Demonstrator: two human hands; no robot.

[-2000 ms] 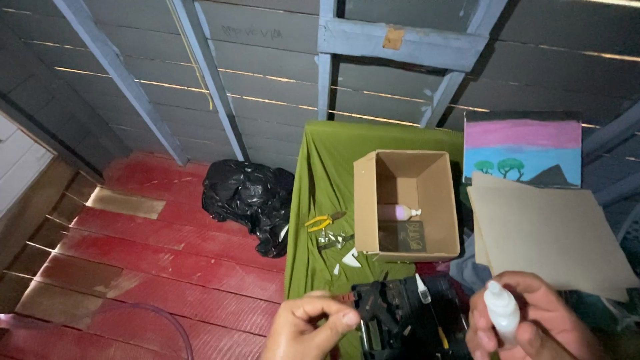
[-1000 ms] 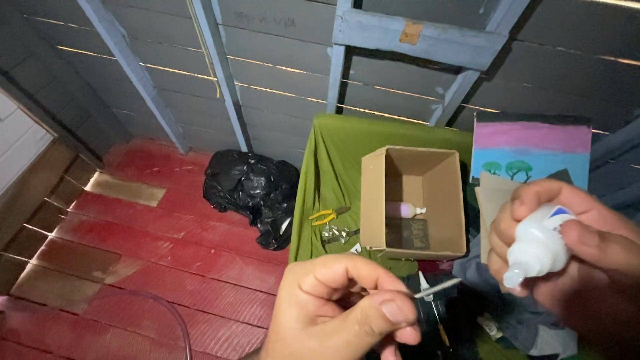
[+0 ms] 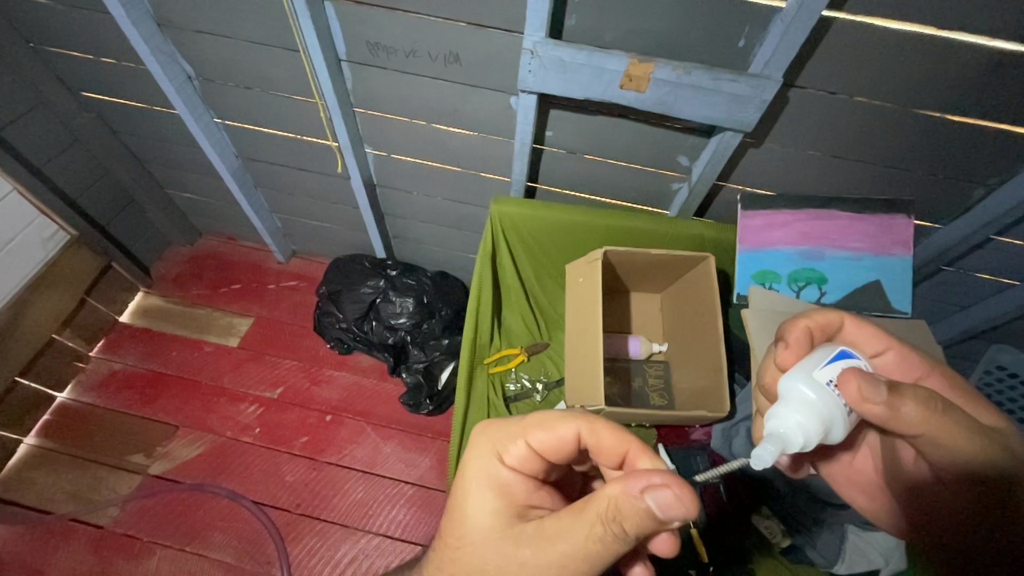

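My left hand (image 3: 568, 496) pinches a thin threaded metal rod (image 3: 722, 470), perhaps a screw, between thumb and fingers, its free end pointing right. My right hand (image 3: 896, 424) grips a small white plastic squeeze bottle (image 3: 812, 404) with a blue mark on its label. The bottle is tilted down to the left, and its nozzle is at the rod's free end; whether they touch I cannot tell. Dark items and a tool with a yellow handle (image 3: 698, 544) lie partly hidden below my hands.
A cardboard box (image 3: 584, 336) holding a bottle (image 3: 632, 346) stands on a green cloth (image 3: 512, 264). Yellow-handled pliers (image 3: 516, 358) lie left of it. A painting (image 3: 824, 256) and cardboard sheets (image 3: 920, 332) are at right. A black plastic bag (image 3: 392, 312) rests on the red plank floor (image 3: 304, 432).
Two seconds ago the bottle was upright, lower down; it is now tipped. Since one second ago, its nozzle and the rod in my left hand have come together or nearly so.
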